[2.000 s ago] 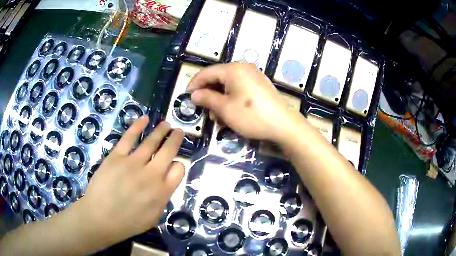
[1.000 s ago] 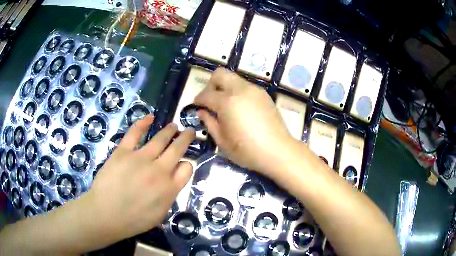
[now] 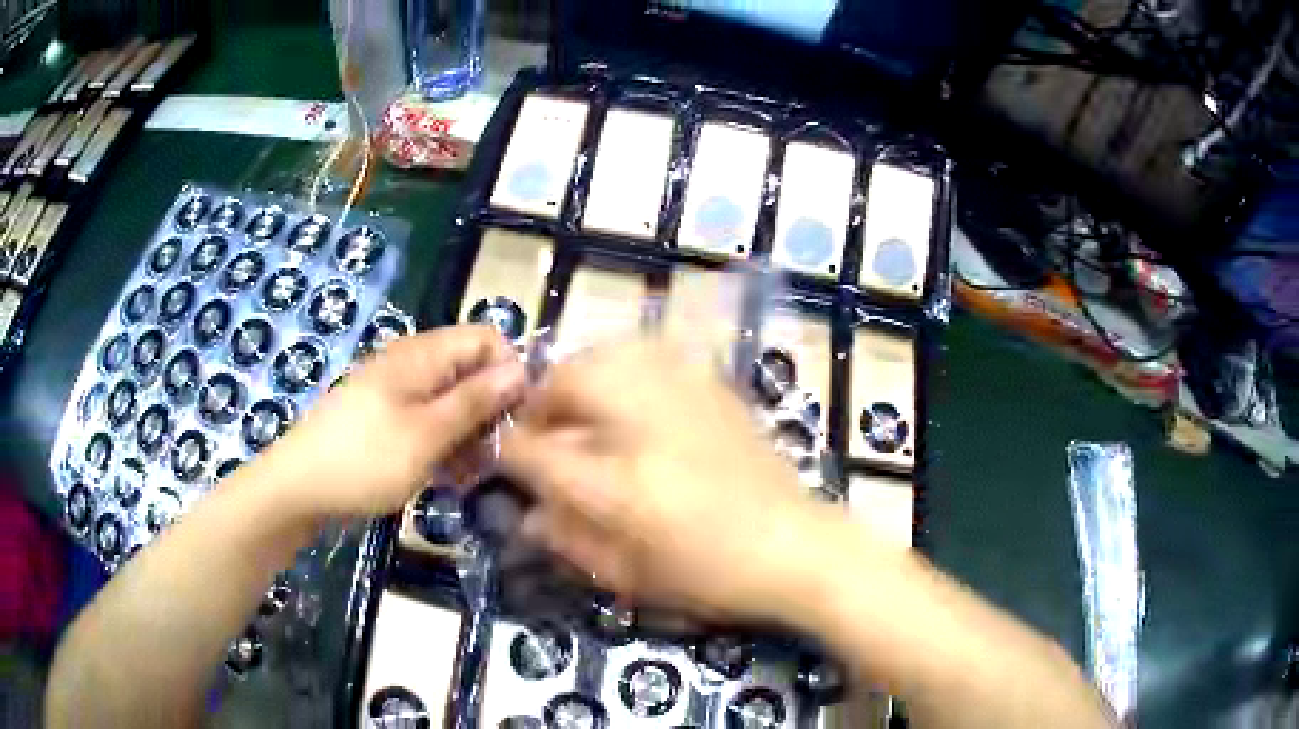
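The black tray (image 3: 933,214) holds gold rectangular housings (image 3: 630,171). The back row shows pale round areas or bare faces; a housing in the second row at left bears a black-and-silver ring (image 3: 497,316). A clear sheet with rings (image 3: 650,686) lies over the tray's near part. My left hand (image 3: 373,427) is over the tray's left edge, fingertips together, near glints of clear film. My right hand (image 3: 641,484) is blurred over the middle of the tray, its fingertips close to my left ones. What either hand holds is hidden or blurred.
A large carrier sheet of rings (image 3: 214,356) lies left of the tray. Another tray with housings (image 3: 86,135) is at the far left. Behind are a clear bottle (image 3: 445,50) and a red-and-white package (image 3: 423,131). Cables and a narrow clear plastic strip (image 3: 1106,570) are at right.
The view has shifted, showing more of the bench's back. My right hand has left the second-row left housing, where a ring now sits, and moved nearer me. My left fingertips have come together.
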